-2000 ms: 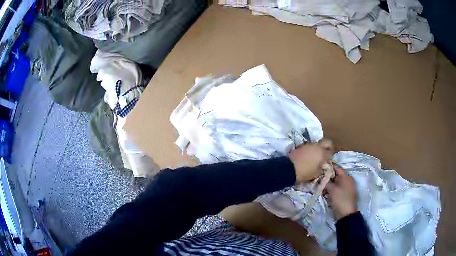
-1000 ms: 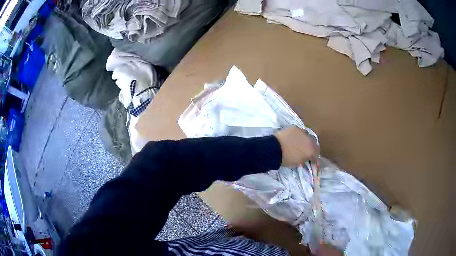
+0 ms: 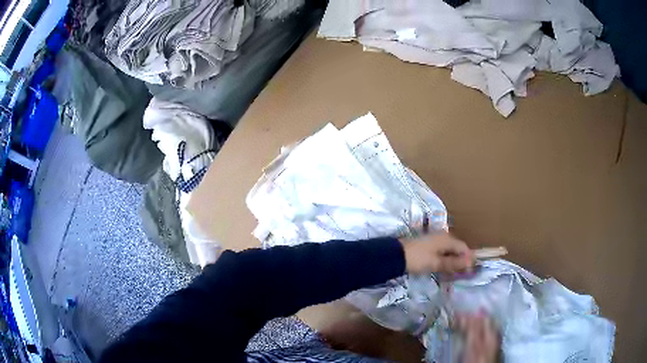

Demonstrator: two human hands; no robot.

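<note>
A bundle of white cut pieces [image 3: 326, 191] lies across the brown table, gathered near its middle and spread again at the lower right. My left hand [image 3: 441, 255] is over the gathered part, fingers closed on a cream tie strip [image 3: 491, 252] whose short end sticks out to the right. My right hand [image 3: 479, 337] is blurred, low over the lower right part of the bundle; whether it holds anything cannot be told. The strip's course between the hands is blurred and partly hidden.
Loose cream pieces [image 3: 489, 42] lie at the table's far edge. Left of the brown table [image 3: 553, 184] are folded beige bundles [image 3: 177, 39], a green-grey sack [image 3: 110, 131] and a white roll with a checked tie [image 3: 181, 135]. Blue bins [image 3: 39, 120] stand farther left.
The strip was stretched between my hands a second ago. My left hand has since moved down and slightly right, and my right hand has come up from the lower edge.
</note>
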